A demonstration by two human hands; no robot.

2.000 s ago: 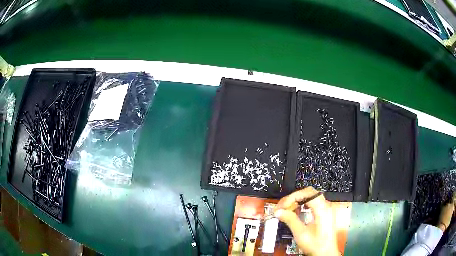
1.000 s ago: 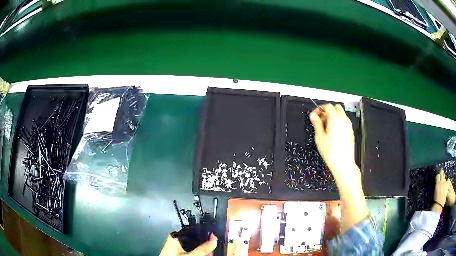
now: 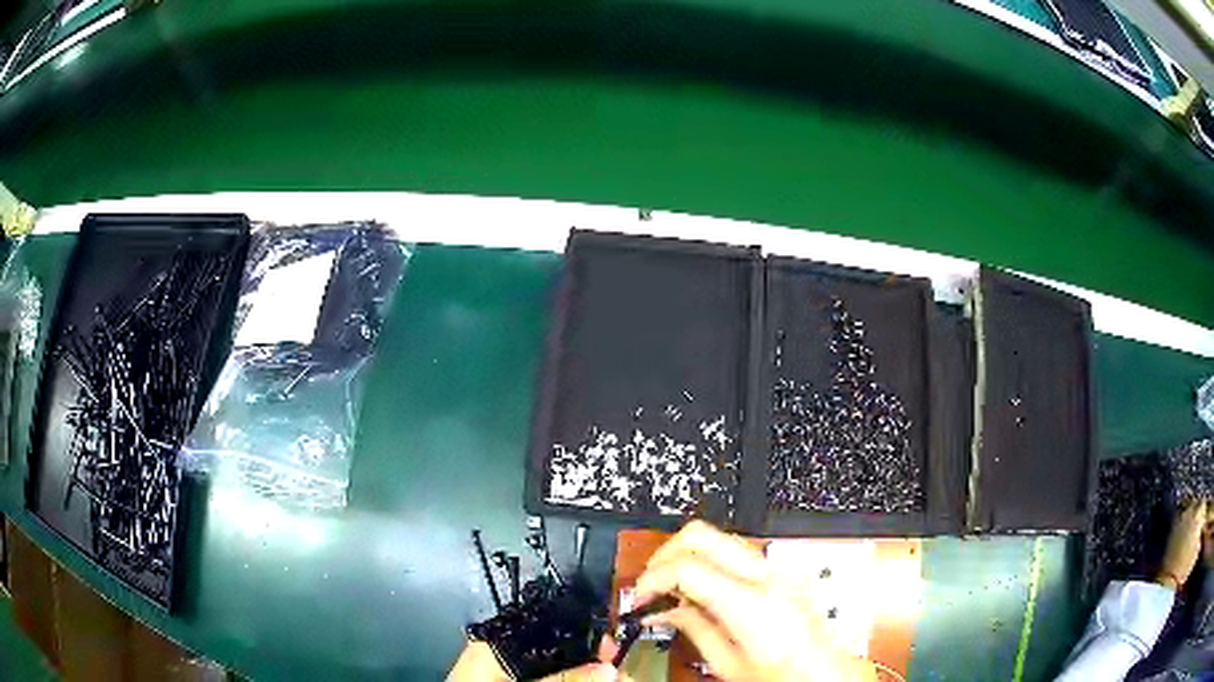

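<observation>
My left hand [image 3: 583, 672] is at the bottom edge, partly cut off, closed around a bundle of black rods [image 3: 539, 637] whose thin ends stick up. My right hand [image 3: 732, 610] is over the orange fixture [image 3: 895, 600], its fingertips meeting the left fingertips at the fixture's left part. It grips dark, thin tweezers [image 3: 650, 612], mostly hidden by the fingers. The small parts at the fingertips are too blurred to tell. Small silver parts [image 3: 632, 469] lie low in the middle-left tray; small dark parts [image 3: 845, 433] are spread in the tray to its right.
A near-empty tray [image 3: 1032, 400] rests tilted at the right of the group. A rod tray [image 3: 120, 413] and a clear plastic bag [image 3: 286, 413] are at the left. At the far right, another person's hand [image 3: 1185, 544] is at a black parts pile [image 3: 1125, 513].
My right hand has come down from the dark parts tray to the fixture, beside my left hand. My left hand, holding the black bundle, has come into view since the oldest frame.
</observation>
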